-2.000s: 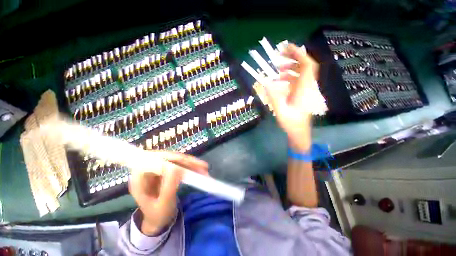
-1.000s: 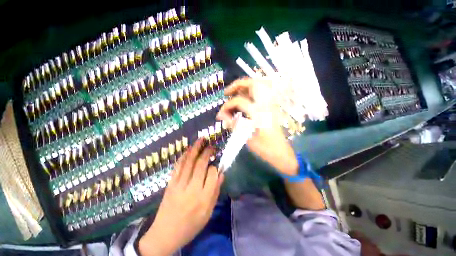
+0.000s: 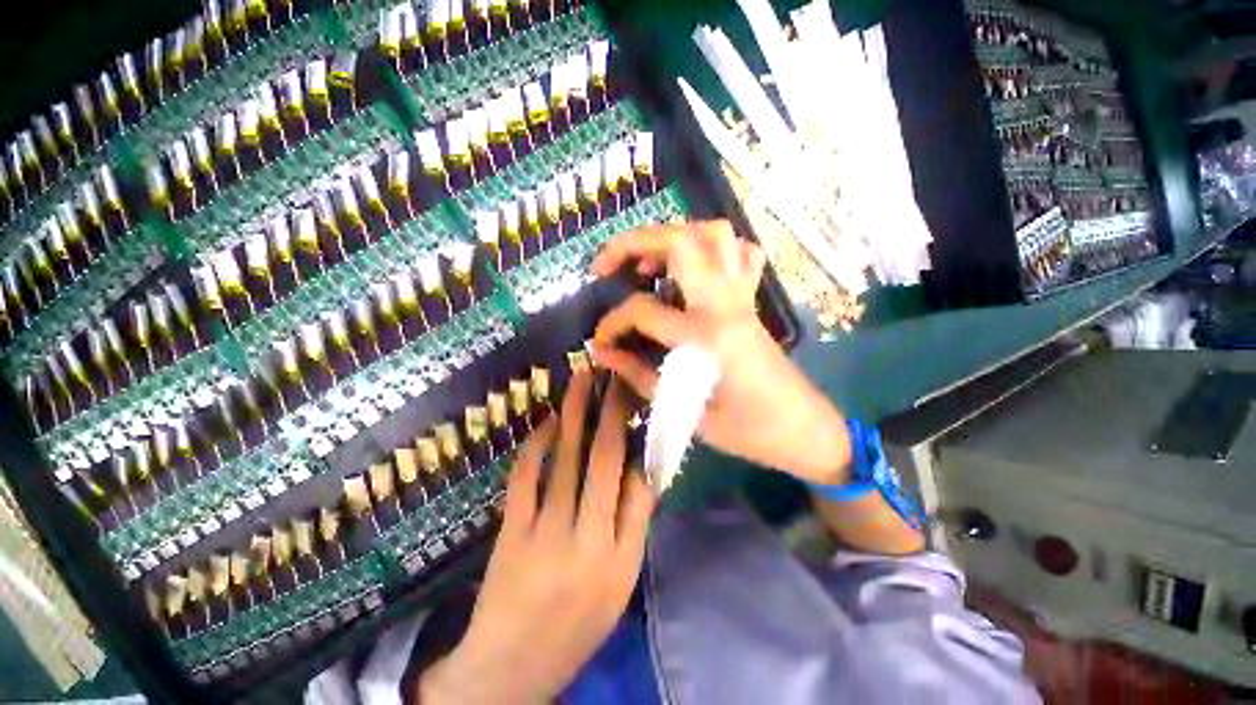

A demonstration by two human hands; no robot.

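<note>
The black tray (image 3: pixel 351 475) holds green circuit boards (image 3: pixel 455 331) in rows. Upright leaded parts have white tops; the nearest row has tan tops (image 3: pixel 413 461). My left hand (image 3: pixel 565 551) lies palm down at that row's right end, fingertips among the parts; its palm side and grip are hidden. My right hand (image 3: pixel 709 338) is bent over the same spot, thumb and finger pinched on a small tan pad (image 3: pixel 580 361) at a part's top. A white toothed strip (image 3: pixel 675 420) hangs between the hands; which hand holds it is unclear.
Loose white strips (image 3: pixel 840 152) fan out right of the tray, with small tan scraps (image 3: pixel 836 309) beside them. A second black tray (image 3: pixel 971 227) with boards is far right. Tan strips (image 3: pixel 42 592) lie at far left. A control panel (image 3: pixel 1102 475) is lower right.
The left hand brought the strip from the left to the row's right end. The right hand left the loose strips and came down beside it. The view has shifted closer to the tray.
</note>
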